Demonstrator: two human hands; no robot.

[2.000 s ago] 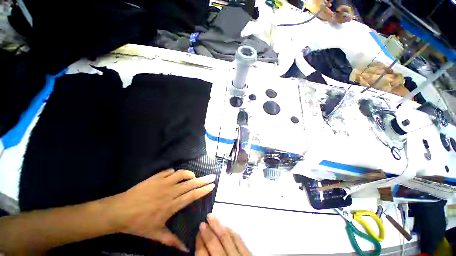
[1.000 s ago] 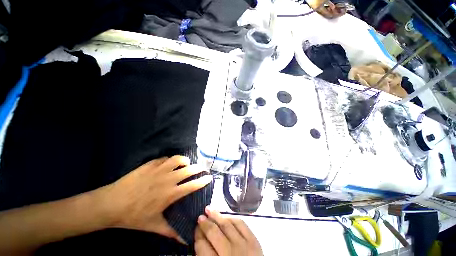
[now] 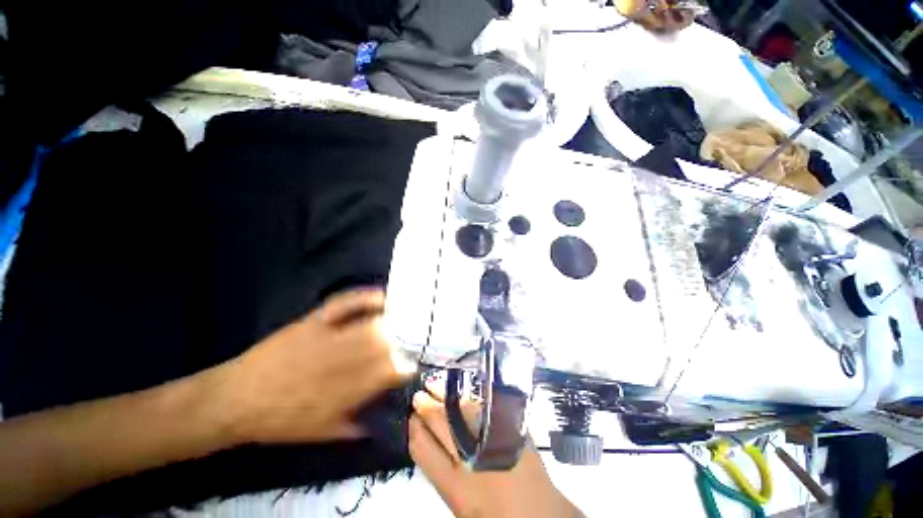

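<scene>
The black fabric panel [image 3: 273, 218] lies left of the white sewing machine head [image 3: 526, 334], its frayed front edge showing. My left hand [image 3: 304, 374] is blurred, on the panel left of the head; its fingertips are partly hidden at the head's edge. My right hand [image 3: 486, 481] is in front of the head, its fingers by the needle area and partly hidden behind the shiny curved guard [image 3: 498, 405]. Whether either hand grips the cloth cannot be told. The needle itself is hidden.
A ribbed tension knob [image 3: 576, 447] sticks out from the head's front. Scissors [image 3: 744, 470] with yellow and green handles lie at the right. A grey heap [image 3: 425, 51] is at the back. Tan scraps [image 3: 754, 150] lie behind the machine.
My left hand has shifted slightly up and blurs. My right fingers have moved up to the needle area. The ribbed striped piece no longer shows, and the panel's frayed front edge has come into view.
</scene>
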